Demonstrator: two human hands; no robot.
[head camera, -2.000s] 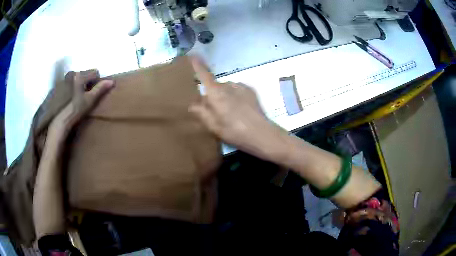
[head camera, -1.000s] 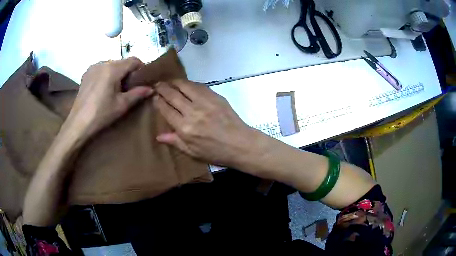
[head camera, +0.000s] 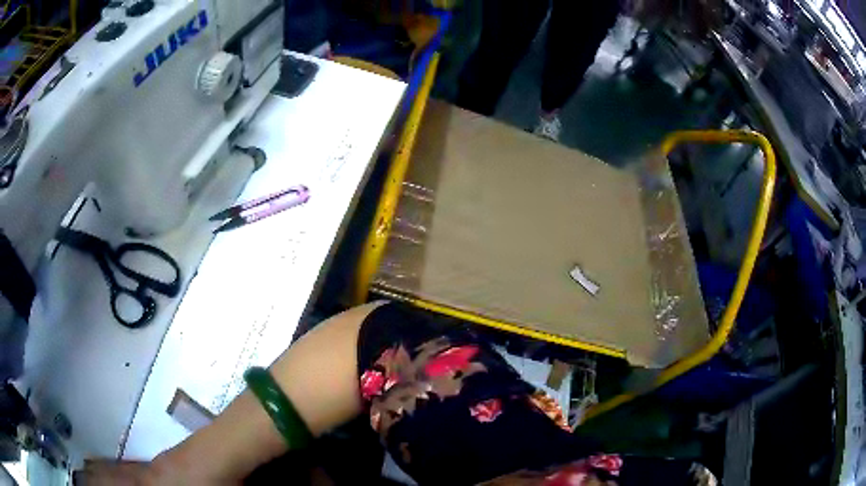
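Note:
The brown cloth does not show now. My right hand is cut off by the bottom edge at the lower left, so I cannot tell what its fingers do; its forearm wears a green bangle. My left hand is out of the picture. The small pale template with a brown edge lies on the white table beside my right forearm. Black-handled shears lie left of it on the machine bed. Pink thread snips lie farther back, their dark tips pointing left.
The white JUKI sewing machine stands at upper left. Right of the table is a yellow-framed cart holding a cardboard sheet with a small pale scrap. A person's legs stand behind it.
The view has swung to the right. The brown cloth and my left hand have left the picture, and my right hand is now at the lower left edge. The cart and a person's legs have come into view.

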